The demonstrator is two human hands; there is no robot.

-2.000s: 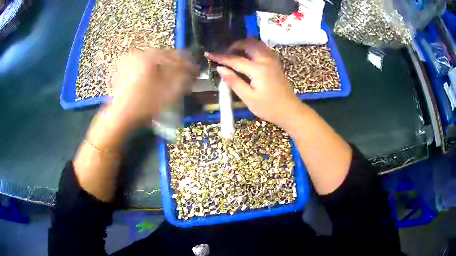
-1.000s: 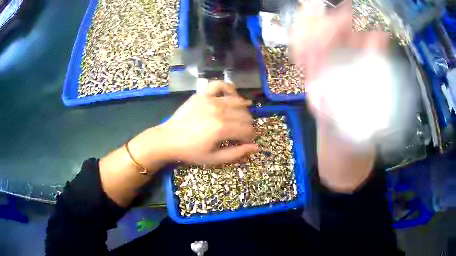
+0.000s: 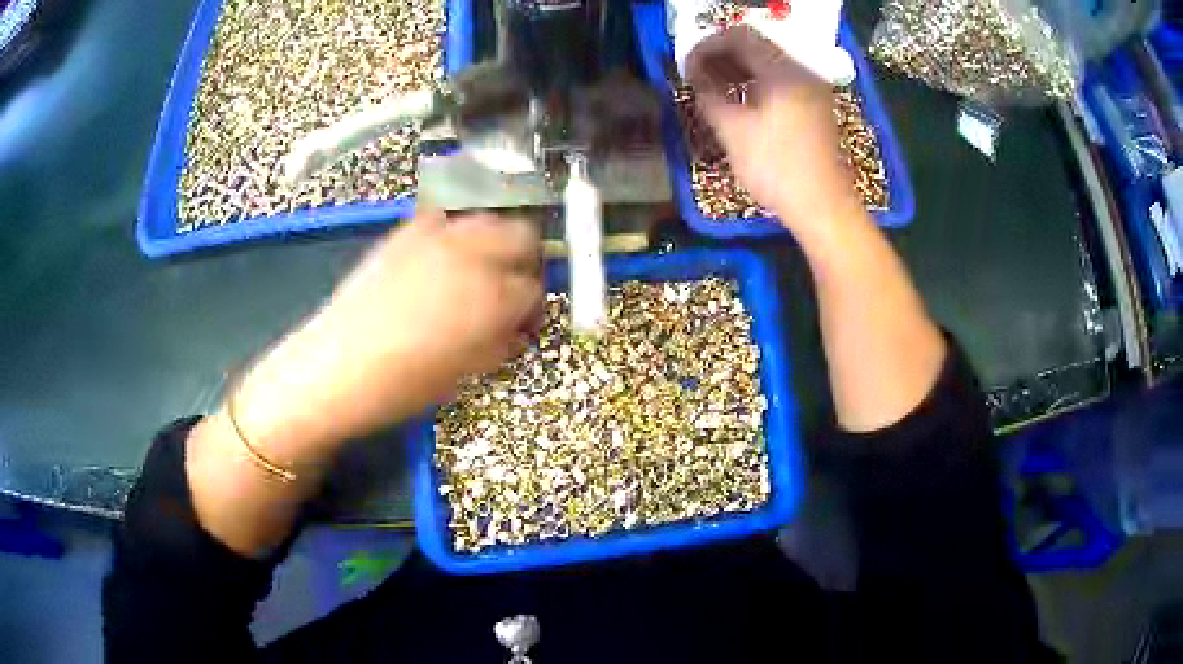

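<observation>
My left hand (image 3: 454,292) is blurred, over the upper left edge of the front tray (image 3: 610,550), below the fixture base; whether it holds anything cannot be told. My right hand (image 3: 768,123) is over the right rear tray (image 3: 895,195), fingers near its small coppery parts (image 3: 720,182); its fingertips are blurred. The front tray holds a heap of gold and silver metal fittings (image 3: 610,441). The dark bench press (image 3: 564,65) stands between the rear trays on a grey metal plate (image 3: 483,182). A white front handle (image 3: 585,253) points over the front tray.
The left rear tray (image 3: 153,208) holds a heap of small metal parts. A whitish side lever (image 3: 357,136) slants over it. A white packet with red marks (image 3: 811,33) lies on the right rear tray. A clear bag of metal parts (image 3: 967,49) and a small white tag (image 3: 978,132) are at upper right.
My left hand has moved left and off the middle of the front tray. My right hand has moved from the far right to the right rear tray. The front handle and side lever now show.
</observation>
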